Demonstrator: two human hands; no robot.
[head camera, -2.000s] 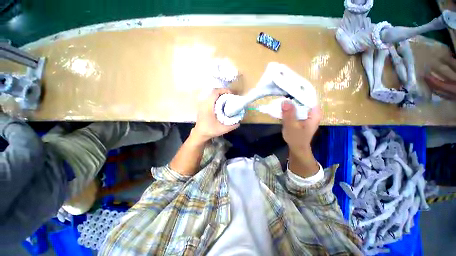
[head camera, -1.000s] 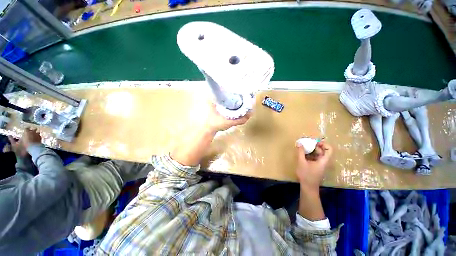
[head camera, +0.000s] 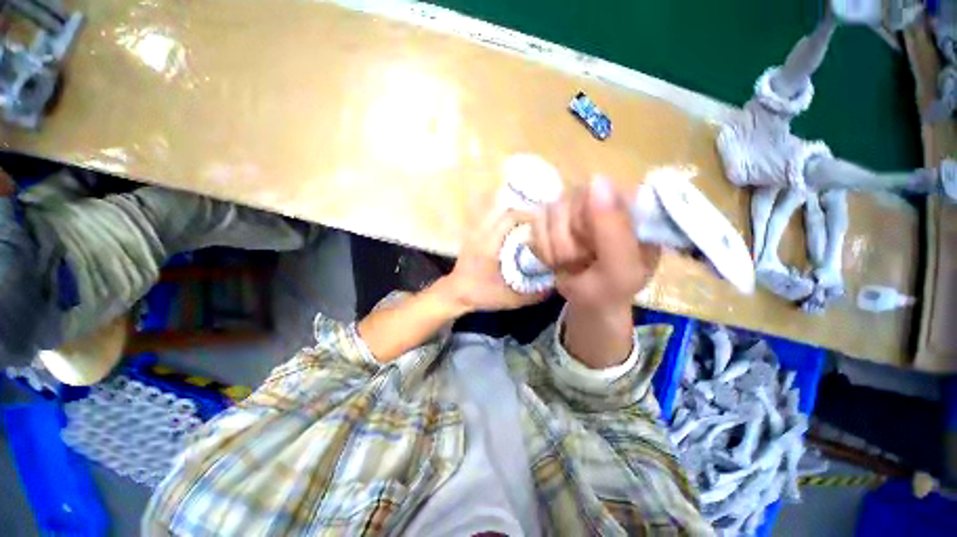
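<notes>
My left hand (head camera: 481, 264) is closed around the white-grey hollow body (head camera: 523, 262), whose round collar faces up towards me. A pale round end of the unit shows just beyond the hand. My right hand (head camera: 600, 250), blurred, is closed around the light-grey arm (head camera: 659, 218) close to the collar. The arm's flat oval foot (head camera: 705, 233) sticks out to the right past the fingers. The arm's end at the collar is partly covered by the right fingers. The small applicator bottle is not visible in my right hand.
A blue-and-white packet (head camera: 591, 115) lies on the tan bench (head camera: 262, 136). Joined units (head camera: 764, 147) and loose arms (head camera: 827, 246) lie at right, beside a small white bottle (head camera: 885, 298). The green belt (head camera: 672, 47) is behind; a blue crate (head camera: 672, 367) of arms is below right.
My left hand has brought the unit back from over the bench towards my lap. My right hand has moved left onto the arm; the bottle it held no longer shows there. The view has turned.
</notes>
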